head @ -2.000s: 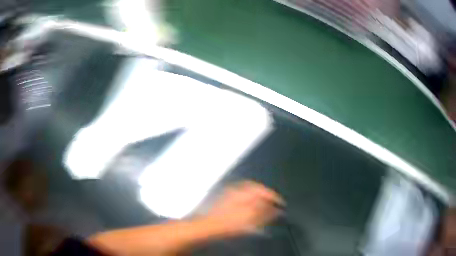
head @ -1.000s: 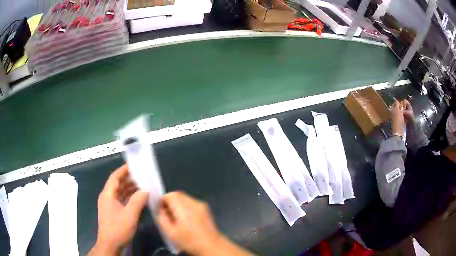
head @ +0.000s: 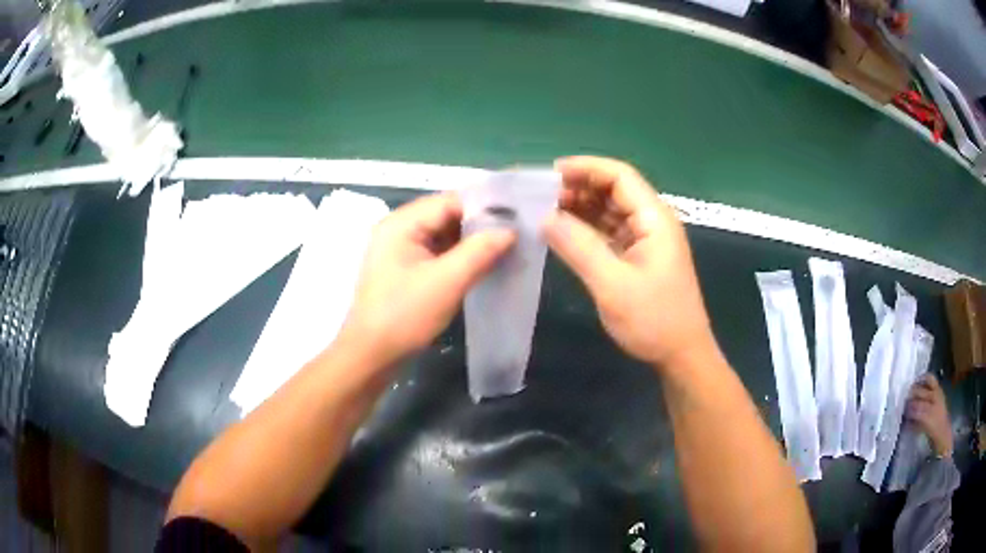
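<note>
A white packing sleeve (head: pixel 500 324) hangs upright between my hands above the dark green worktop. A dark oval shape shows through near its top; the rest of its contents is hard to make out. My left hand (head: pixel 422 270) pinches its upper left side, with the thumb over the front. My right hand (head: pixel 633 259) holds its upper right edge between thumb and fingers. A stack of empty sleeves (head: pixel 222 243) lies fanned at the left, with another pile (head: pixel 314 286) beside it. Several filled sleeves (head: pixel 793 367) lie separately at the right.
The conveyor rail (head: pixel 314 170) and green belt (head: pixel 411 92) run beyond the worktop (head: pixel 432 475). A wrapped post (head: pixel 103 97) stands at upper left. A ribbed clear tray (head: pixel 32 281) is at far left. Another person's hand (head: pixel 928 410) touches the rightmost filled sleeves. A cardboard carton (head: pixel 964 324) is at right.
The view has swung left. My right hand has moved from the sleeve's lower part to its upper edge. The sleeve is now upright, and another person's hand has reached the filled sleeves.
</note>
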